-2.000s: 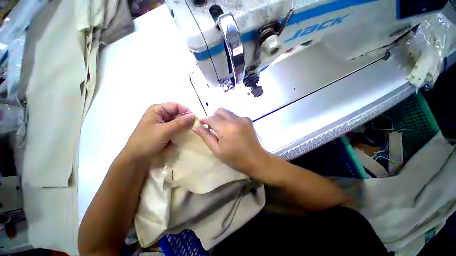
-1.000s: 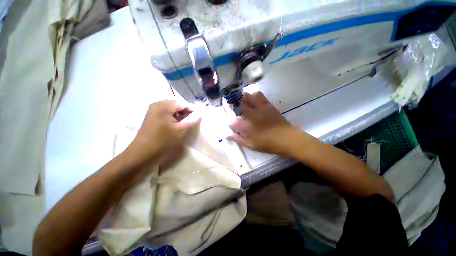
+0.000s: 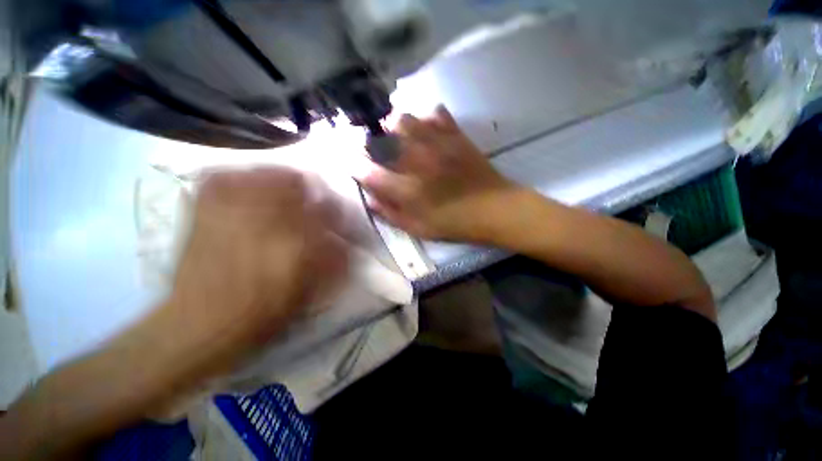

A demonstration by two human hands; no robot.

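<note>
The beige garment panel lies on the white table and hangs over its front edge, left of centre. My left hand is blurred and lies over the cloth; its fingertips are not clear. My right hand is beside the presser foot and needle area, fingers bent; what is under its fingertips is lost in glare. The sewing machine head is close above and blurred.
A green basket with cloth draped over its front is at the right below the table edge. A clear plastic bag lies at the table's right end. A blue crate is below by my lap.
The view has moved closer to the machine head. My left hand, before raised by the needle with fingers pinched, now lies lower over the cloth. My right hand has gone from the cloth to beside the presser foot.
</note>
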